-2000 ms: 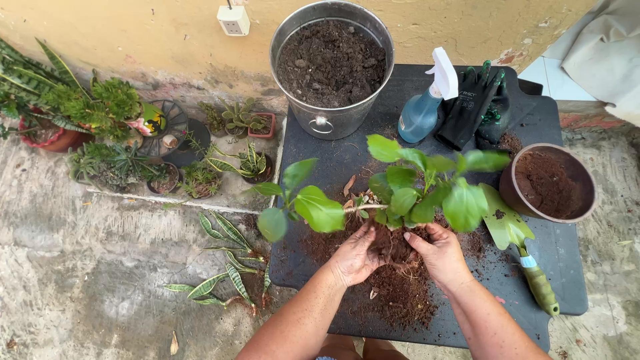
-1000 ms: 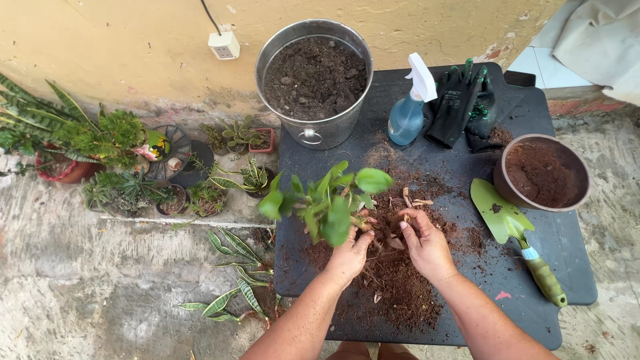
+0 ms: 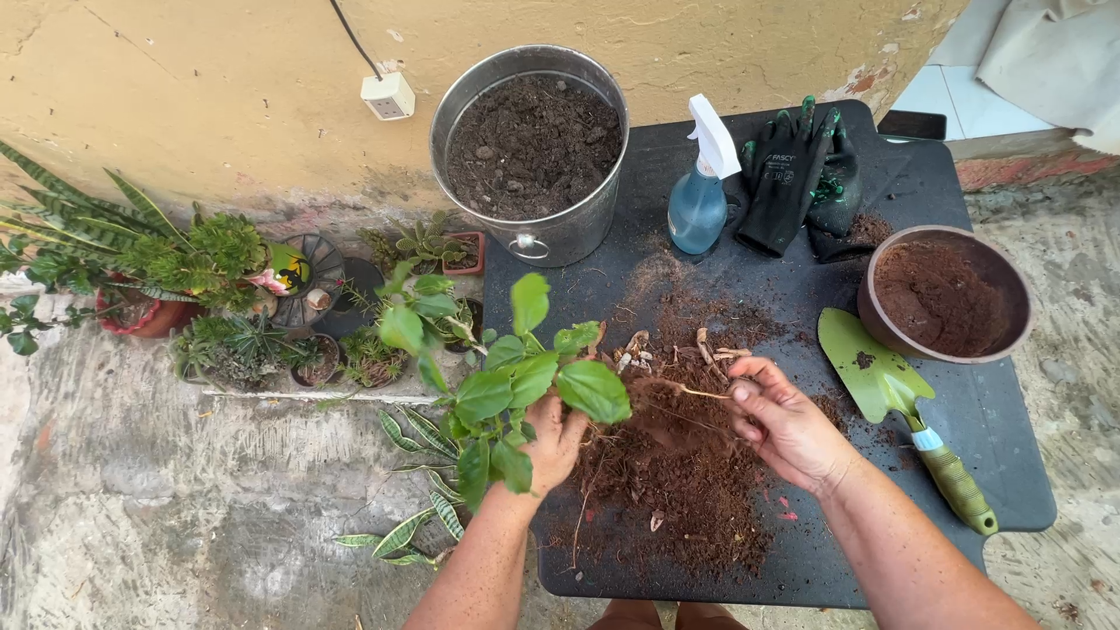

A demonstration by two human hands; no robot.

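My left hand (image 3: 549,442) grips a leafy green plant (image 3: 507,394) near its base; leaves cover part of the fingers. Thumb and fingers of my right hand (image 3: 774,420) pinch a thin pale root (image 3: 704,394) that runs left toward the plant's soil-covered roots. Below and between both hands, loose brown soil (image 3: 691,516) is spread on the dark table (image 3: 814,569). Dry leaf and root bits (image 3: 634,353) lie at the upper edge of this soil. To the right of my right hand rests a green hand trowel (image 3: 875,367), its blade against a brown pot of soil (image 3: 941,293).
A metal bucket of dark soil (image 3: 534,149) stands at the table's back left. Beside it are a blue spray bottle (image 3: 698,206) and black work gloves (image 3: 792,175). Potted plants (image 3: 153,306) line the wall at left; cut snake plant leaves (image 3: 411,525) lie on the floor.
The plant has moved to the left with my left hand, its leaves now over that hand. My right hand has moved away from my left hand.
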